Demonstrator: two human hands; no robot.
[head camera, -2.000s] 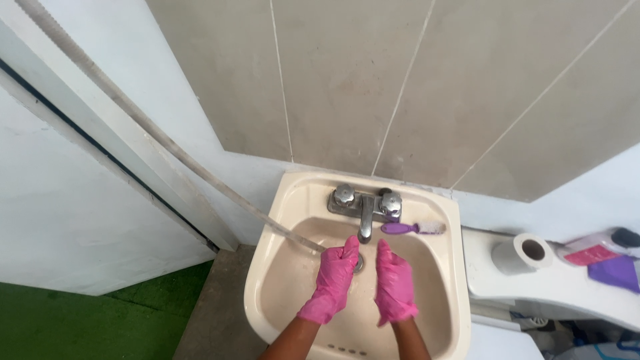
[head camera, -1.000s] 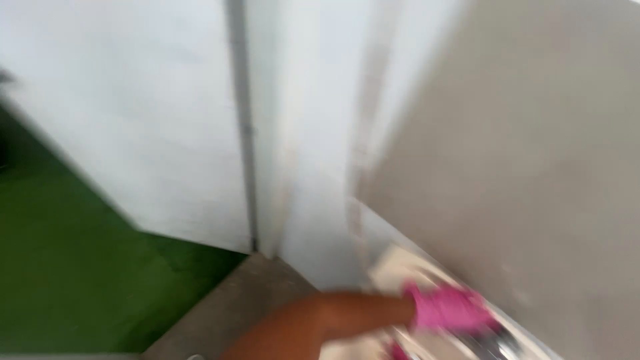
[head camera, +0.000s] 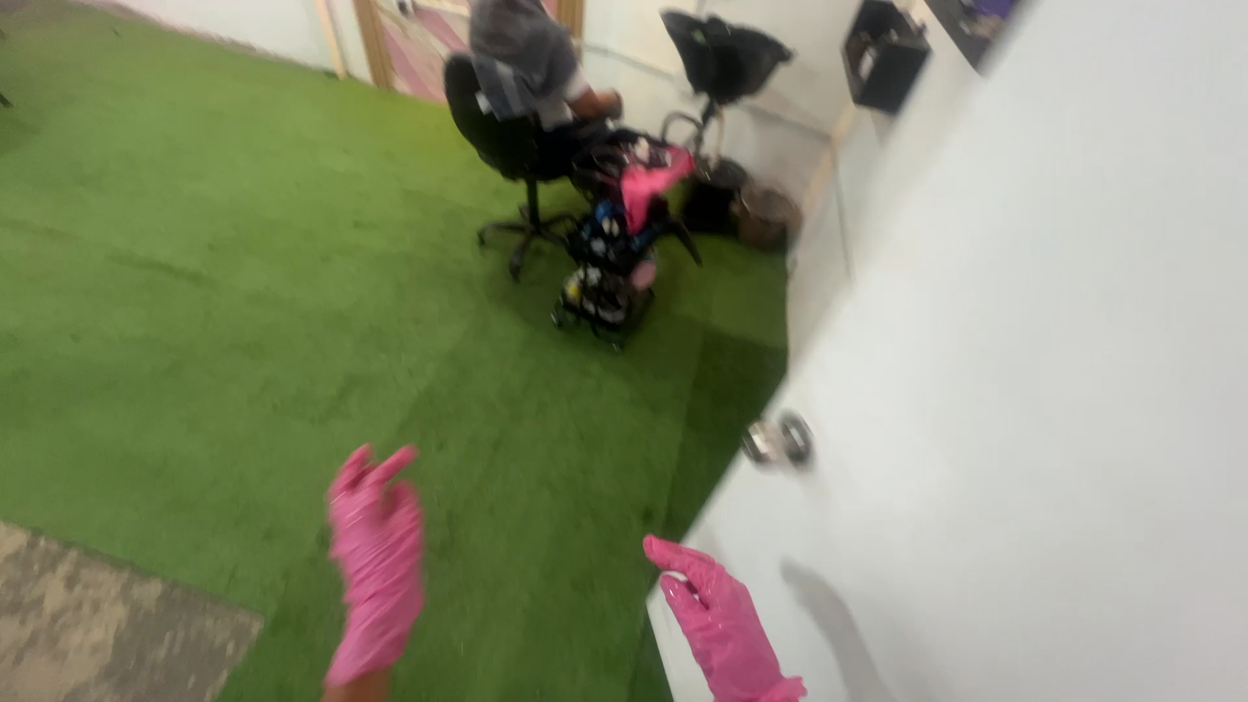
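My left hand (head camera: 375, 565), in a wet pink glove, is raised over the green floor covering with its fingers partly spread and nothing in them. On the right, my right hand (head camera: 712, 619), in a matching glove, has its thumb and fingers apart and is also without anything in it. It is nearest to the edge of a white door (head camera: 975, 439), whose round metal knob (head camera: 777, 441) sits above and to the right of that hand. Neither hand appears to grip the knob.
A person (head camera: 531, 68) sits in a black swivel chair (head camera: 487, 127) beside a black wheeled trolley (head camera: 604, 244) full of items and a pink cloth. Behind stand a black salon wash basin (head camera: 726, 54) and bins (head camera: 765, 216). Bare concrete (head camera: 107, 614) shows lower left.
The view has swung from the sink to the room past the door. Two seconds ago both hands were over the basin near the faucet; now they are raised apart, away from it.
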